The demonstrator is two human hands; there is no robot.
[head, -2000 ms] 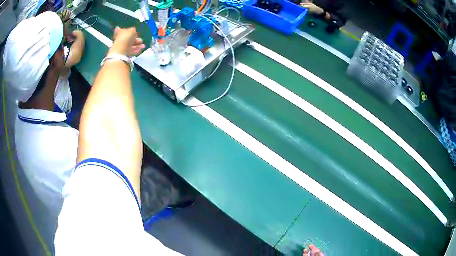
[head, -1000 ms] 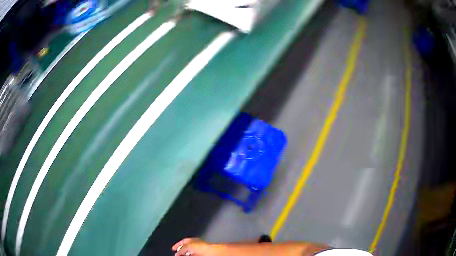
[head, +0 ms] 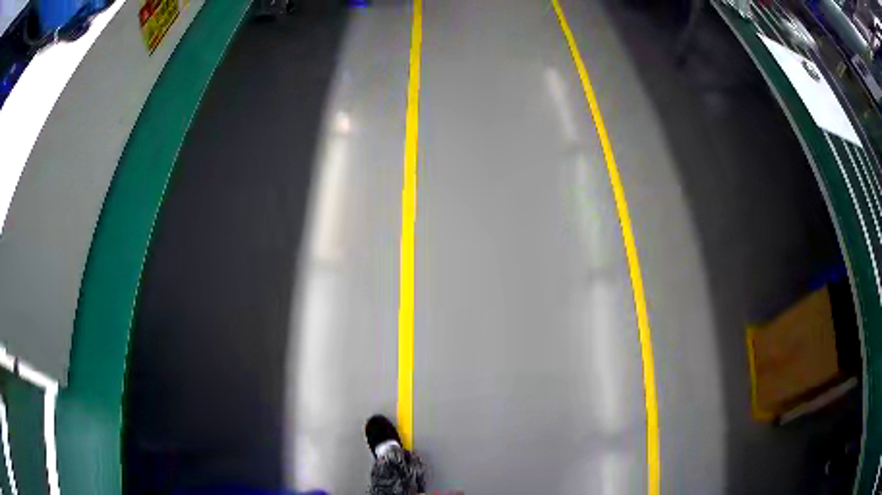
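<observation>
Neither of my hands can be made out. A tiny skin-coloured sliver shows at the bottom edge beside the patterned trouser leg [head: 396,474], too small to tell what it is. A dark shoe [head: 381,431] is on the floor by a yellow line. Nearest on the left is the large grey-white machine housing [head: 58,193], with a red-yellow warning label [head: 158,21] near its top. The green worktop [head: 121,227] runs along its side. The white strips [head: 50,435] of the line show at the lower left.
The grey floor [head: 503,242] runs ahead with two yellow aisle lines [head: 408,213]. On the right, another green-edged line [head: 841,174] carries a white sheet [head: 808,87]. A yellow-brown box [head: 795,356] is below it. A blue edge [head: 290,492] shows at the bottom.
The view has swung from the belt to the aisle and the machine housing. The forearm and hand seen earlier have left the view. The blue stool is no longer seen whole.
</observation>
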